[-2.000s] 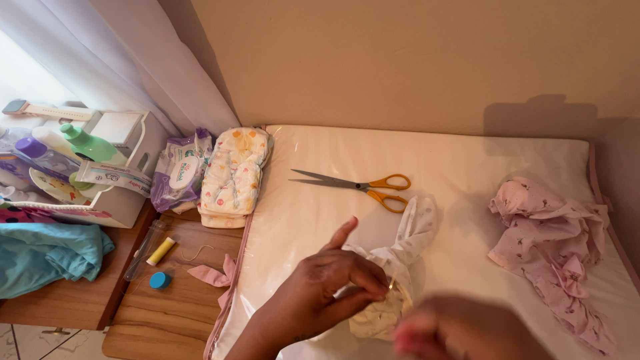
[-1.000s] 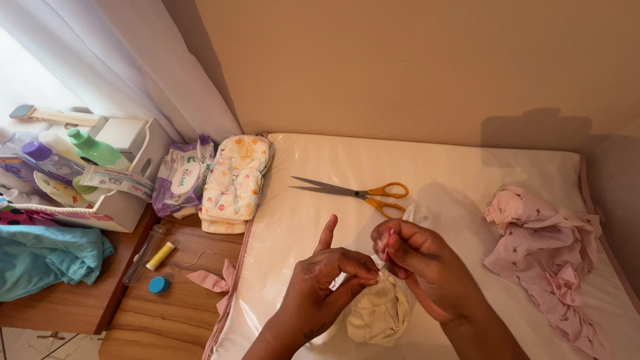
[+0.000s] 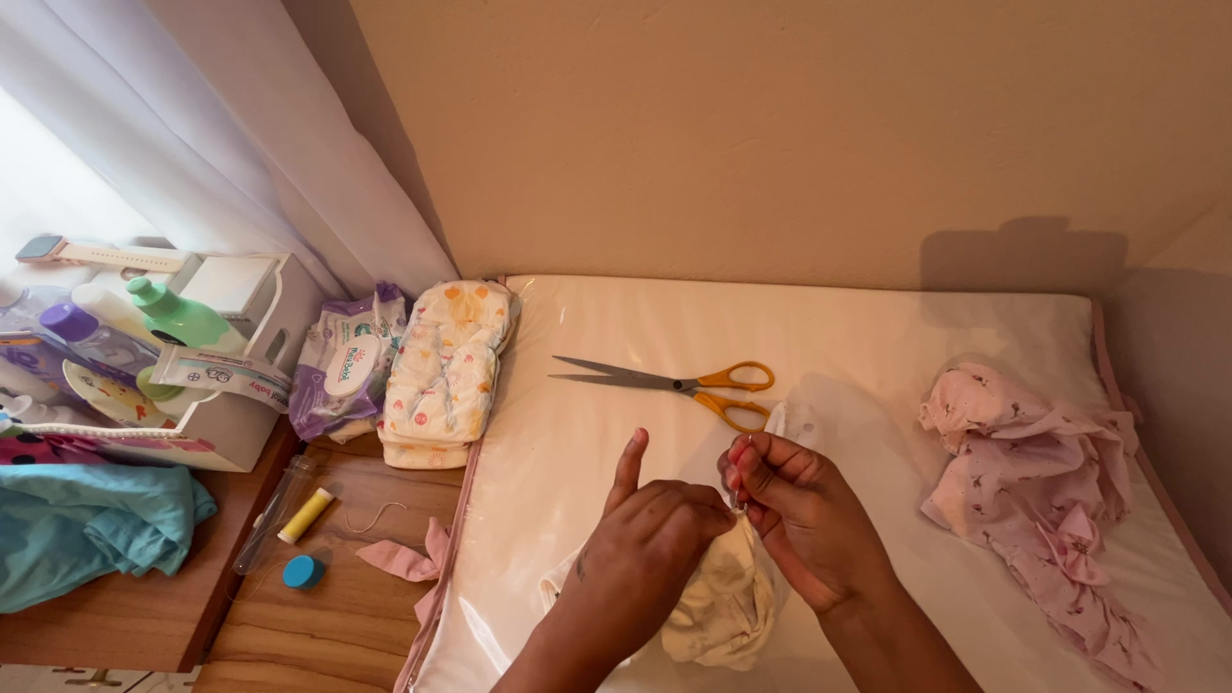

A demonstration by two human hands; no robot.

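My left hand (image 3: 654,544) pinches the gathered top of a cream cloth (image 3: 727,606), its index or little finger raised. Close against it, my right hand (image 3: 804,510) pinches a small thin thing at the cloth's edge, perhaps a needle; it is too small to be sure. The cloth hangs below both hands over a padded mat with a clear cover (image 3: 597,318). A white part of cloth (image 3: 794,421) shows behind my right hand. Just beyond the hands lie scissors with orange handles (image 3: 688,385), blades parted and pointing left.
A crumpled pink printed garment (image 3: 1035,491) lies at right. At left are folded diapers (image 3: 448,375), a wipes pack (image 3: 348,371), a toiletries caddy (image 3: 226,423), turquoise cloth (image 3: 96,529), a yellow thread spool (image 3: 306,515), a blue cap (image 3: 303,572), a clear tube (image 3: 276,515) and a pink scrap (image 3: 399,560).
My right hand, blurred and low at the front two seconds ago, has come up beside my left hand at the cloth. Since one second ago the two hands have stayed close together.
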